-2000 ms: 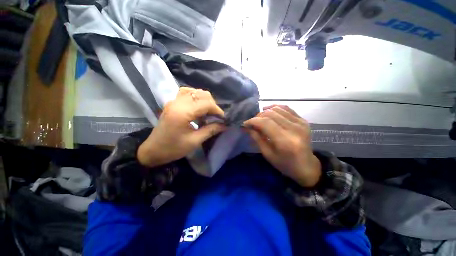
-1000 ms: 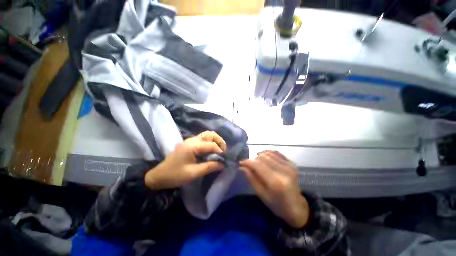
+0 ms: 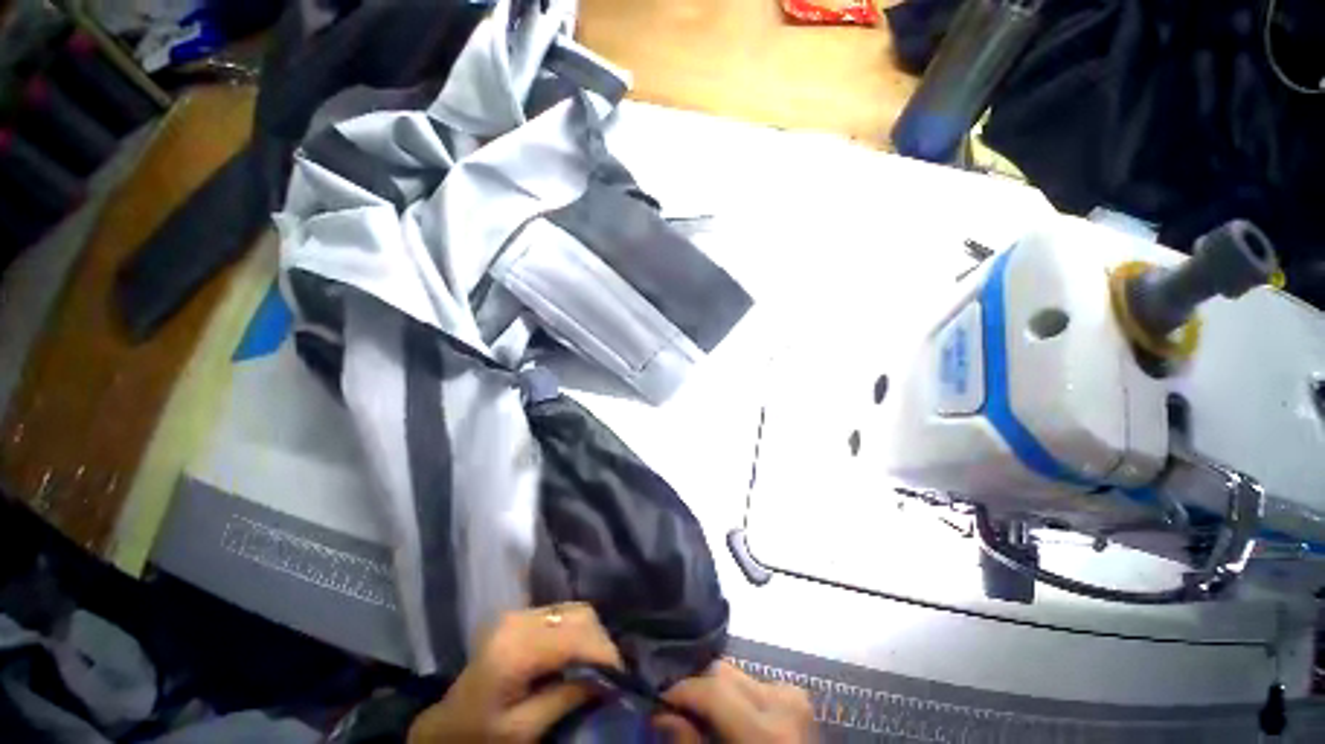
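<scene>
The garment, light grey and dark grey (image 3: 436, 276), lies in folds left of the sewing machine. A dark, shiny tube-like part (image 3: 625, 538) runs from it down to my hands at the bottom of the view. My left hand (image 3: 531, 676) pinches the dark cloth; a ring shows on one finger. My right hand (image 3: 741, 708) holds the same cloth close beside it. Both hands are partly cut off by the lower edge, and the exact edge between the fingertips is hidden.
The white machine head (image 3: 1046, 364) with a blue stripe stands at right. A ruler strip (image 3: 291, 567) runs along the near table edge. A wooden board (image 3: 102, 393) is at left. A bottle (image 3: 959, 87), a red packet (image 3: 830, 10) and black cloth (image 3: 1163, 131) are at the far side.
The view has tilted up and turned, so hands and garment sit lower and the table's far side shows. The hands still pinch the cloth together near the table's front edge.
</scene>
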